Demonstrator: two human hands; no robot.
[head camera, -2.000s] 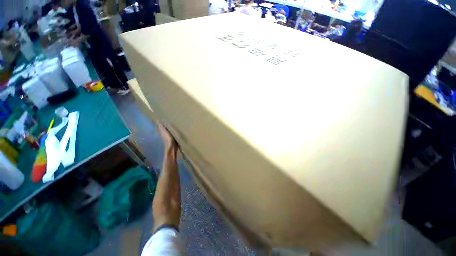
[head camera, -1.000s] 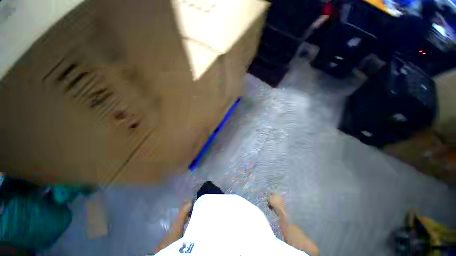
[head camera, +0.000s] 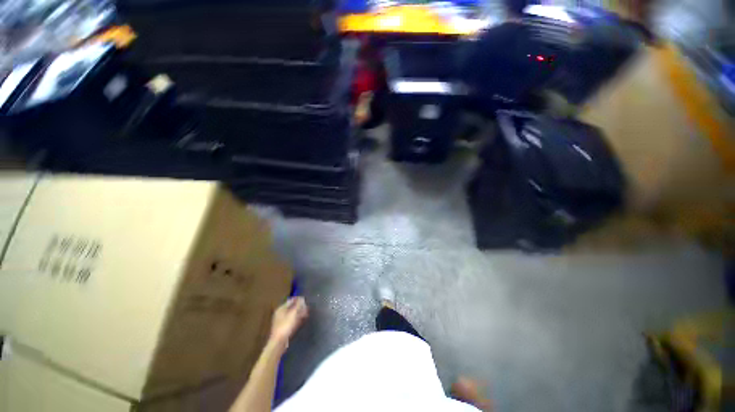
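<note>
Tan shipping cartons [head camera: 97,273] with dark printed characters are stacked at the left, with a blue edge low beside them. My left hand [head camera: 288,318] hangs beside the stack's right side, in front of the floor. Its fingers look curled and I see nothing in it, but blur hides the finger shape and whether it touches the carton. My right hand [head camera: 470,392] is small and blurred at the bottom edge, right of my white shirt. Its fingers cannot be made out.
Stacked black totes [head camera: 282,137] stand behind the cartons. A black bin [head camera: 423,121] and a large black bag-like bundle [head camera: 548,181] stand on the grey floor [head camera: 483,298] ahead. Tan cardboard [head camera: 645,129] is at the right. A yellow-and-black object [head camera: 693,366] sits at lower right.
Two seconds ago my left hand supported a large carton; one second ago both hands were low and off it. The view has since swung right, and the stack now sits farther left.
</note>
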